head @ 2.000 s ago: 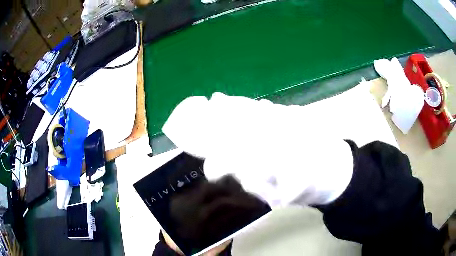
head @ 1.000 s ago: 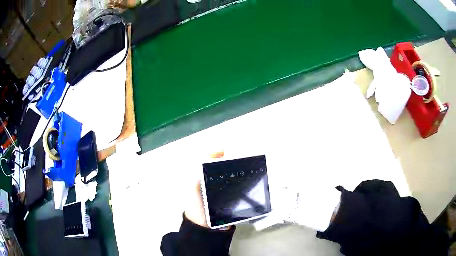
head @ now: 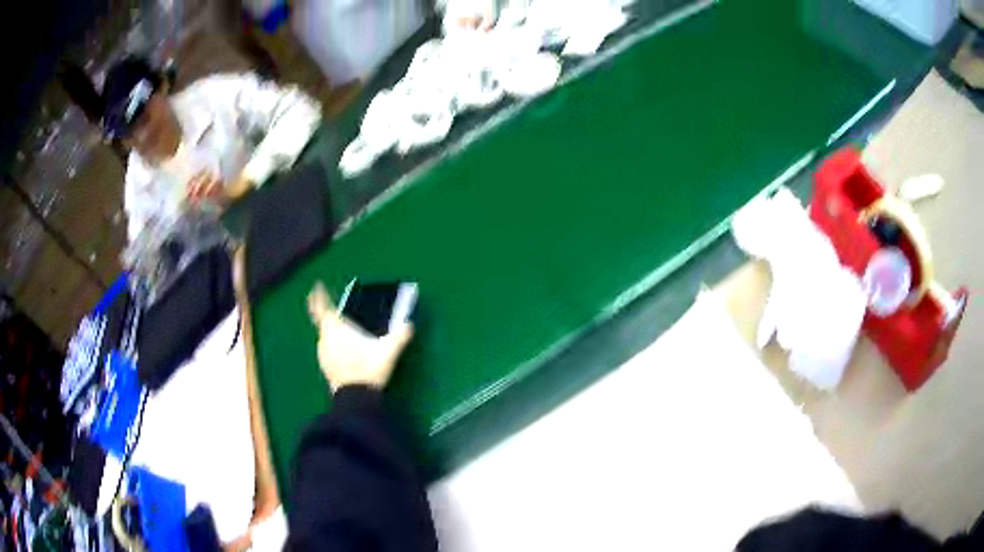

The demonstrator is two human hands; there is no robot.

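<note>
A display unit (head: 372, 306) with a black screen and pale edges is over the green belt, at the belt's left part. My left hand (head: 358, 350), bare with a black sleeve, is at its near side with fingers around the edge; the thumb stands out to the left. Whether the unit touches the belt is hard to tell. My right hand is out of the picture; only its dark sleeve shows at the bottom right edge. The white work cover (head: 637, 442) lies in front of the belt.
The green belt (head: 604, 183) runs up to the right. A red tape dispenser (head: 890, 270) and white cloth (head: 809, 302) are on the right. White coiled cables (head: 464, 81) lie across the belt. A coworker (head: 205, 140) sits at upper left. Blue dispensers (head: 160, 507) stand at left.
My left hand has carried the display unit from above the white cover forward and left over the green belt. My right hand has left the picture. The view has shifted, showing the coworker and cables.
</note>
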